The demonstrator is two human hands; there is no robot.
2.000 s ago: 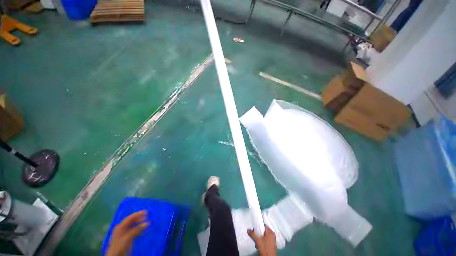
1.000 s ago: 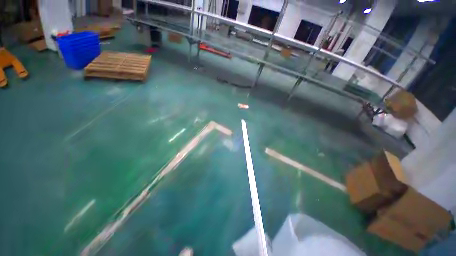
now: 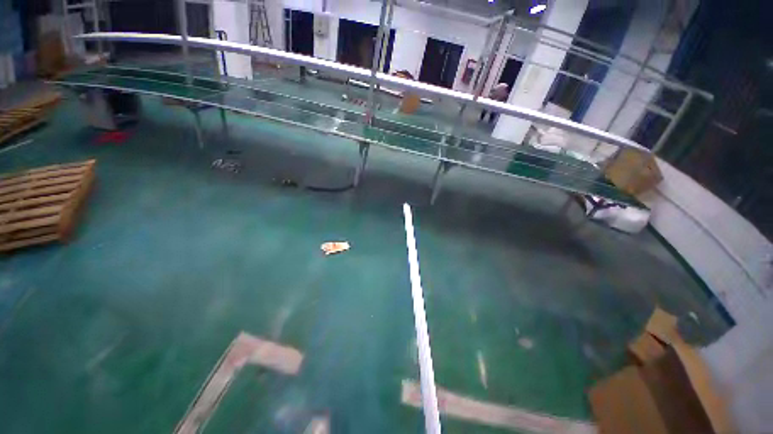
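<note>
A long white strip (image 3: 419, 314) runs up from the bottom edge, right of the middle, and points away from me over the green floor. Its far end shows near the middle of the view. Its near end is cut off by the bottom edge. Neither my left hand nor my right hand is in the picture, so what holds the strip is hidden.
A long green-topped bench (image 3: 390, 136) with a metal frame crosses the back. Open brown cartons (image 3: 665, 390) stand at the lower right. A wooden pallet (image 3: 42, 203) lies at the left. Worn pale lines (image 3: 500, 414) mark the floor. A person (image 3: 494, 100) is far behind the bench.
The view has lifted and turned right. My hands, the blue bin and the white foam-like material have left the picture. The bench looks nearer, and the strip still points ahead.
</note>
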